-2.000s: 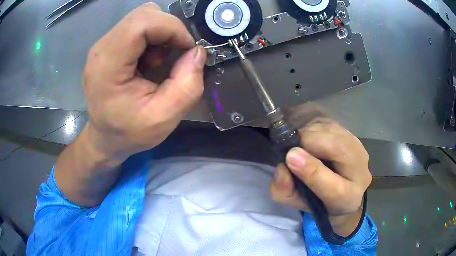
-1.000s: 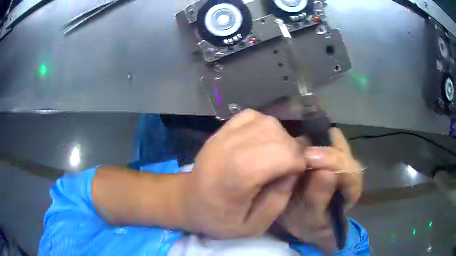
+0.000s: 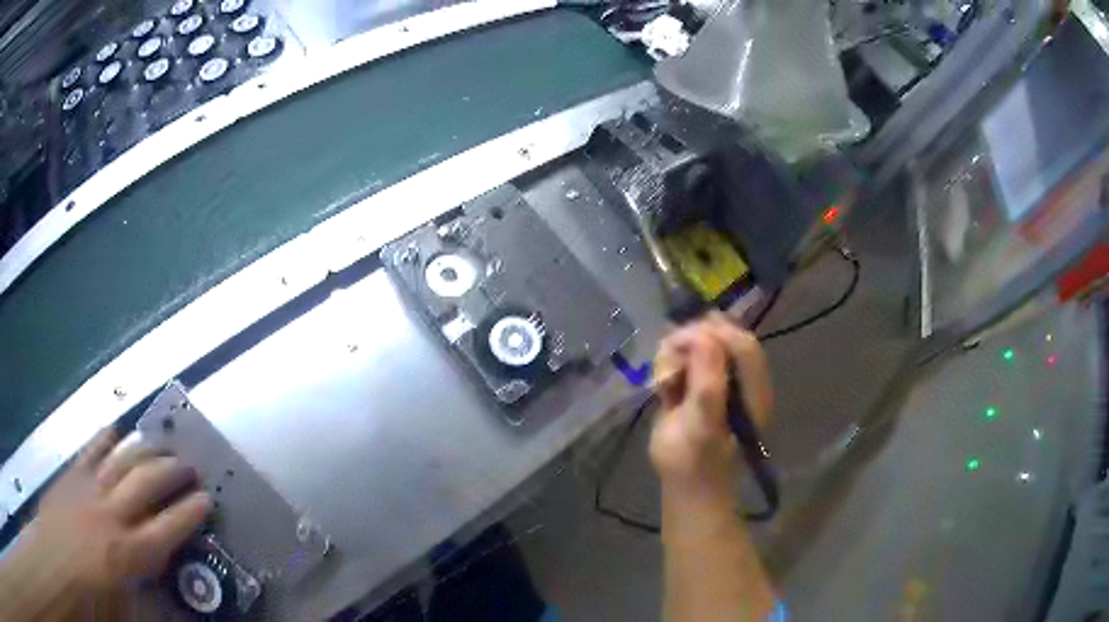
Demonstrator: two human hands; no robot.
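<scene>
My right hand [image 3: 708, 391] is closed around the black handle of the soldering iron [image 3: 749, 440]. The iron's front end points up at the dark stand, beside the yellow sponge [image 3: 713, 263]; whether its tip touches is blurred. My left hand [image 3: 128, 516] is at the lower left, its curled fingers over one end of a fixture, gripping it. This fixture's flat base plate [image 3: 231, 468] and one round unit [image 3: 202, 586] show; my hand hides the rest. A second fixture [image 3: 553, 286] with two round units [image 3: 514, 340] lies on the bench to the right.
A green conveyor [image 3: 304, 158] with silver rails [image 3: 292, 282] runs behind the bench [image 3: 328, 365]. A tray of round units [image 3: 176, 49] stands beyond it. A translucent funnel-like piece [image 3: 772, 73] is above the iron stand [image 3: 778, 182]. The iron's black cord [image 3: 626, 516] loops below.
The view has swung to the right. My hands, together a second ago, are now far apart: the right with the iron at the stand, the left on the fixture. The tweezers are out of view.
</scene>
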